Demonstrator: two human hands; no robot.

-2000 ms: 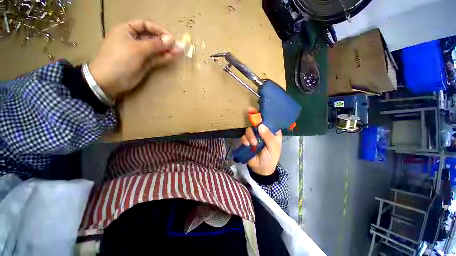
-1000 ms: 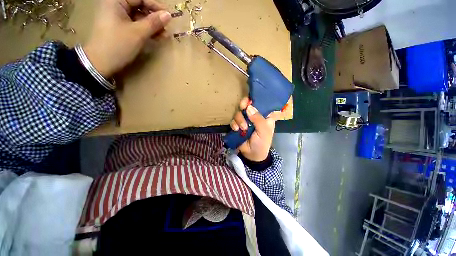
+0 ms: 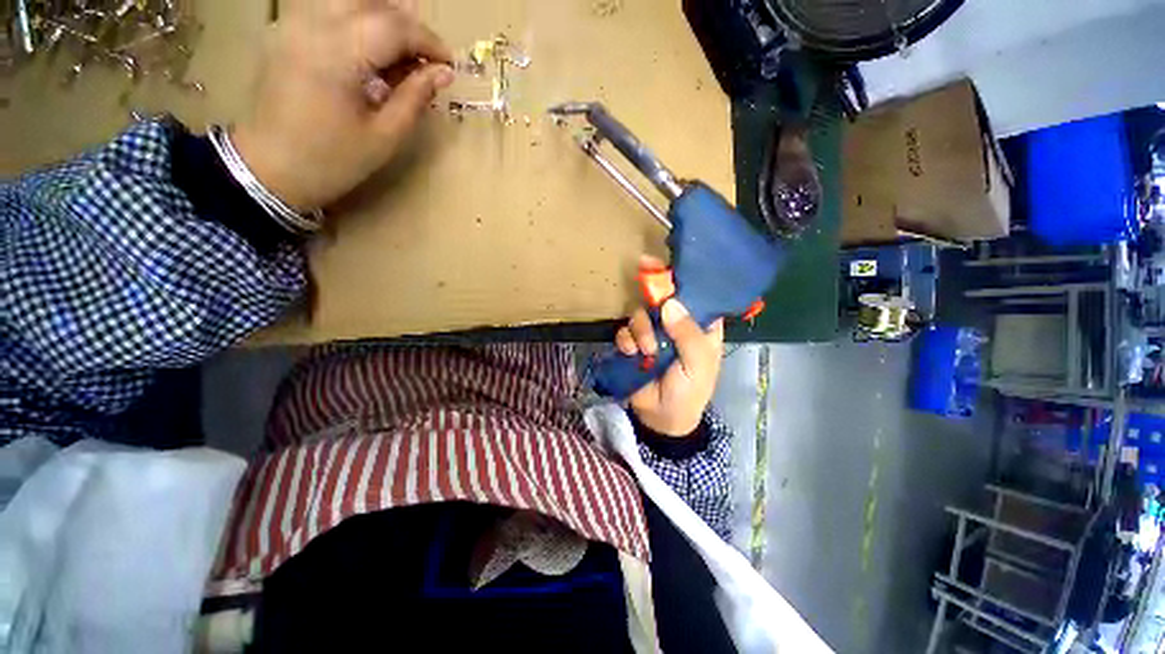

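A small branched brass terminal piece (image 3: 500,84) is on the tan cardboard sheet (image 3: 422,243). My left hand (image 3: 339,109) is just left of it, slightly blurred, thumb and finger pinched close together. Whether the fingertips touch or grip a part is too small to tell. My right hand (image 3: 677,364) grips the blue handle of the soldering gun (image 3: 722,249), fingers by its orange trigger (image 3: 655,284). The gun's bent tip (image 3: 575,111) is right of the brass piece, apart from it, with the thin solder feed tube beside the barrel.
A tangled pile of gold and silver terminals (image 3: 102,45) is at the far left. A dark oval holder (image 3: 792,185) and a round black grille (image 3: 862,15) are on the green bench top at right. Beyond are a cardboard box (image 3: 922,160), wire reel (image 3: 885,316) and blue bins (image 3: 1083,173).
Since one second ago, the gun has drawn back right and down, its tip leaving the brass piece. My left hand has shifted slightly right and down; the dark strip at its fingertips no longer shows clearly.
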